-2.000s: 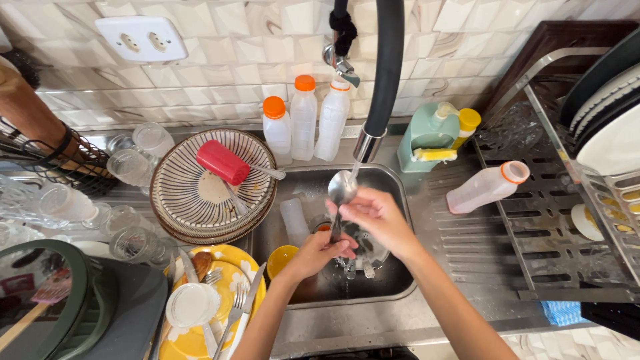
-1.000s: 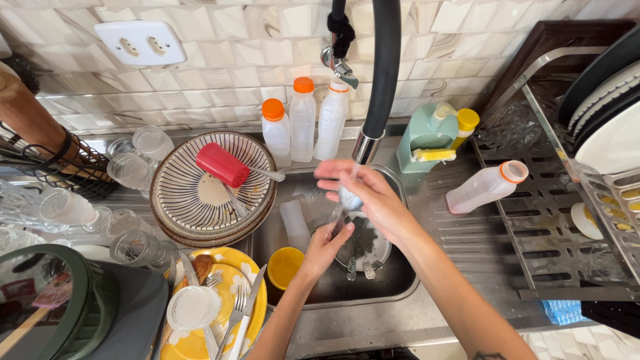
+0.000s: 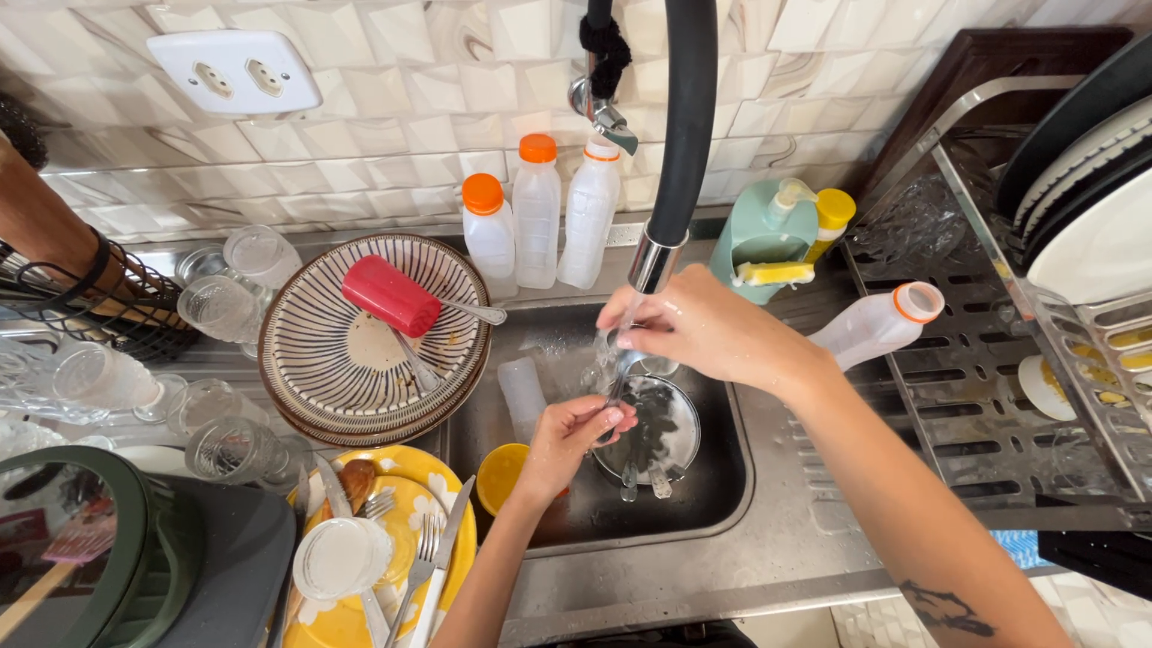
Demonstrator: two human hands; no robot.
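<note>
Water runs from the black hose faucet (image 3: 661,256) onto a metal spoon (image 3: 623,362) over the sink (image 3: 733,504). My left hand (image 3: 576,436) pinches the spoon's handle low down. My right hand (image 3: 679,328) is at its upper end, just below the spout, with fingers around the wet bowl. Beneath my hands a round bowl (image 3: 688,423) of cloudy water holds several pieces of cutlery. A yellow cup (image 3: 504,479) and a translucent plastic container (image 3: 522,391) are also in the basin.
Left of the basin, stacked striped plates (image 3: 301,360) carry a red cup (image 3: 391,295); yellow plates (image 3: 463,531) hold cutlery. Behind stand plastic bottles (image 3: 537,216) and a green soap dispenser (image 3: 756,234) with a sponge (image 3: 774,273). At right are an open bottle (image 3: 873,326) and a metal dish rack (image 3: 981,211).
Two seconds ago the spoon's bowl was plainly visible above my fingers; now my right hand is over it under the stream. My left hand keeps the handle.
</note>
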